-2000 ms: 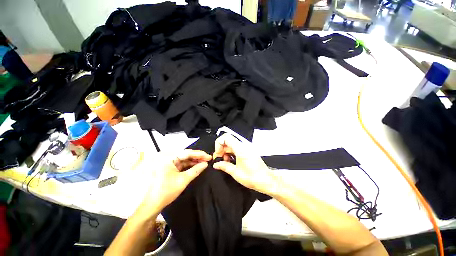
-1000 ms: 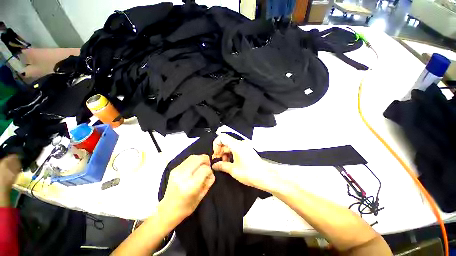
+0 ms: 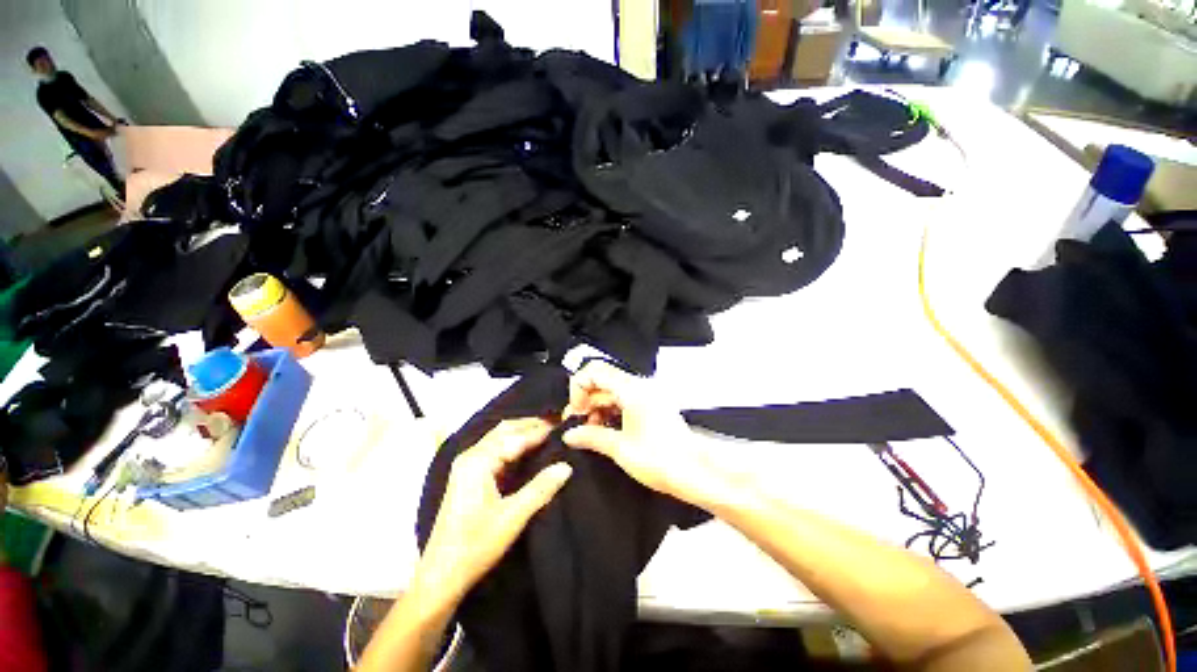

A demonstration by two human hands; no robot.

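Observation:
A black garment piece (image 3: 578, 551) hangs over the table's front edge under both hands. My left hand (image 3: 496, 488) rests on its upper part, thumb and fingers at a fold of the cloth. My right hand (image 3: 628, 431) pinches the cloth close beside it; the exact spot between the fingertips is hidden. A flat black strap (image 3: 827, 419) lies out to the right of my right hand. Red-handled snips (image 3: 915, 478) lie below the strap, with a black cord tangle (image 3: 948, 536) next to them.
A large black garment pile (image 3: 525, 197) lies behind the hands. A blue basket (image 3: 269, 427) with a red container (image 3: 227, 385) and an orange thread cone (image 3: 277, 315) stand left. An orange hose (image 3: 1037, 427), a white spray can (image 3: 1107, 197) and another black heap (image 3: 1109, 355) are right. A person (image 3: 76, 116) stands far left.
My left fingers have closed in at the cloth, then opened a little with the thumb lower. My right hand keeps its pinch. The red sleeve at the left has moved mostly out of view.

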